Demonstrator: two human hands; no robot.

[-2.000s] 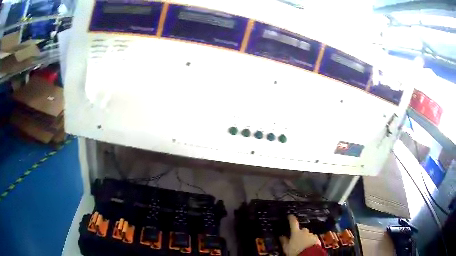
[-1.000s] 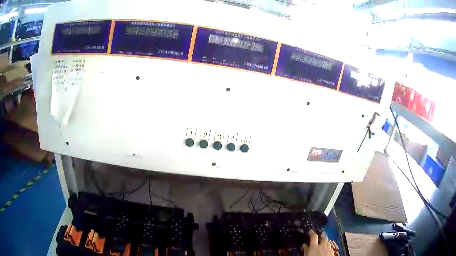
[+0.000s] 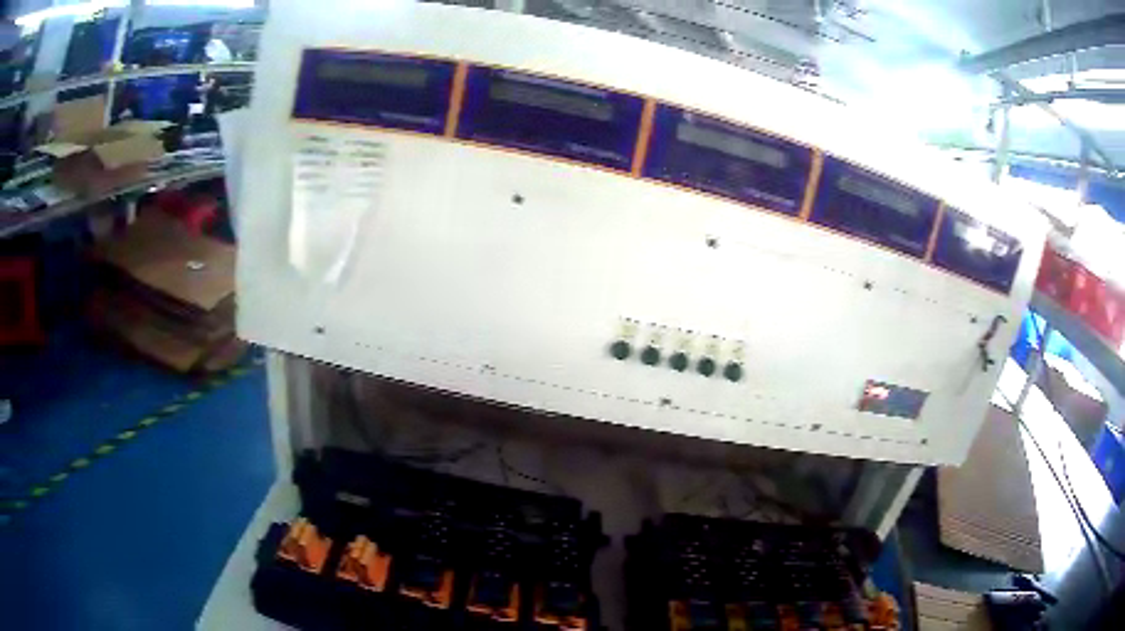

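Observation:
No hand shows in the head view now. The left test fixture (image 3: 432, 518), a wide black block, sits under the white test machine (image 3: 494, 284). Orange clamps (image 3: 364, 562) stand in a row along its front. The two leftmost nests show bare orange; dark units (image 3: 494, 594) appear to sit in the three to their right. The right test fixture (image 3: 753, 555) stands beside it, its front cut by the lower edge. Dark units (image 3: 755, 616) seem to sit in its orange clamps, blurred.
Cardboard sheets (image 3: 987, 493) lie right of the machine, with a dark object (image 3: 1021, 604) at the lower right. Folded cardboard (image 3: 167, 277) and shelves stand at the left, over blue floor (image 3: 136, 493) with yellow-black tape. The machine's front panel (image 3: 555, 296) overhangs the fixtures.
The hand at the right fixture's right end has gone out of view. The camera has turned, so the machine sits further right in the picture.

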